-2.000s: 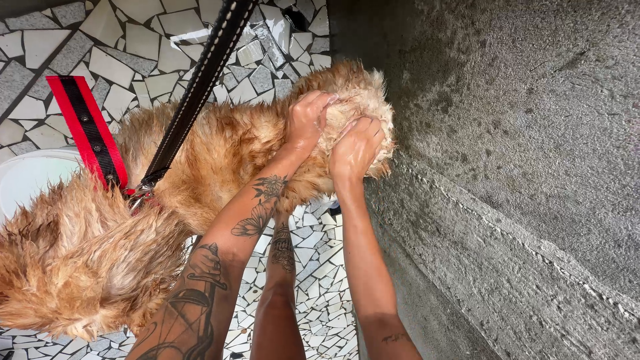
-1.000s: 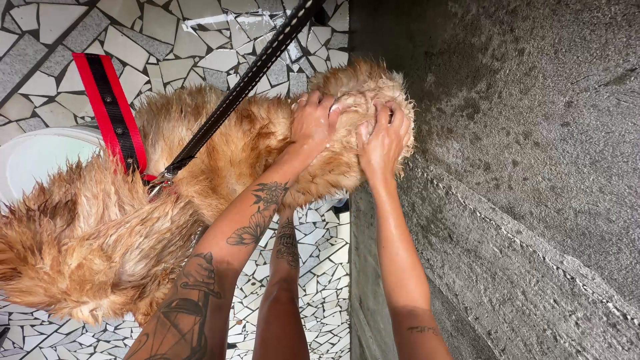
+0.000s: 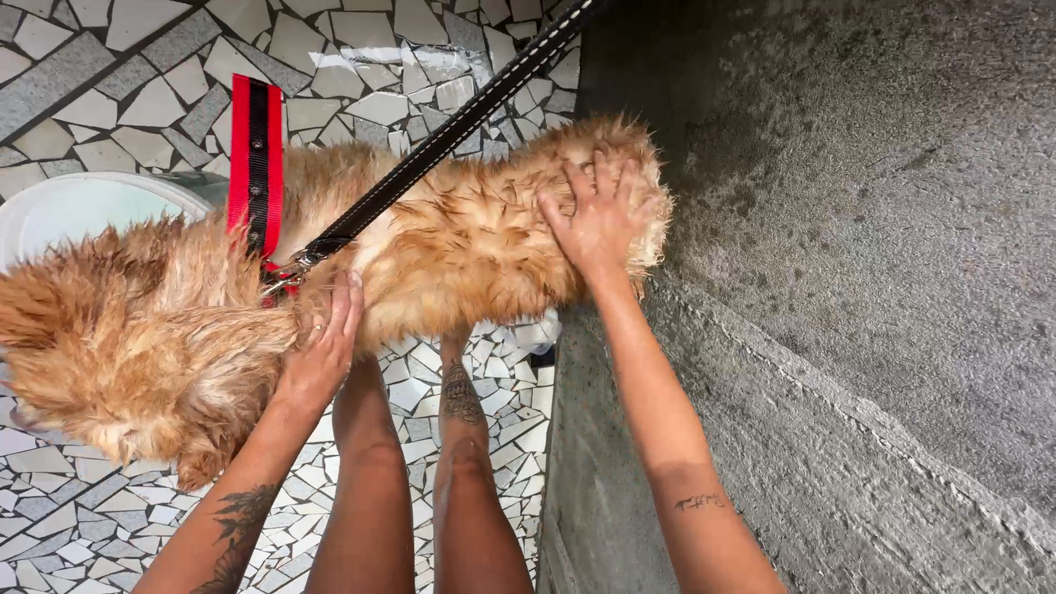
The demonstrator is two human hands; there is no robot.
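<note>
A wet dog with golden fur (image 3: 462, 247) stands across the view, its head at the left and its rump at the right. My left hand (image 3: 326, 342) rests on its shoulder, just below a metal leash clip (image 3: 289, 271). My right hand (image 3: 601, 216) lies with spread fingers on the fur of the rump. From the clip a black leash with white stitching (image 3: 462, 124) runs up to the right. A red and black strap (image 3: 257, 165) stands up from the dog's neck. Neither hand grips the leash or the strap.
A rough grey concrete wall (image 3: 825, 247) rises close at the right, beside the rump. Behind the dog's head is a pale round tub (image 3: 91, 198). The floor is broken-tile mosaic (image 3: 148, 107), with a clear wet-looking patch near the top. My legs stand below the dog.
My left hand has moved from the rump leftward to the shoulder. My right hand has stayed at the rump, its fingers now spread flat.
</note>
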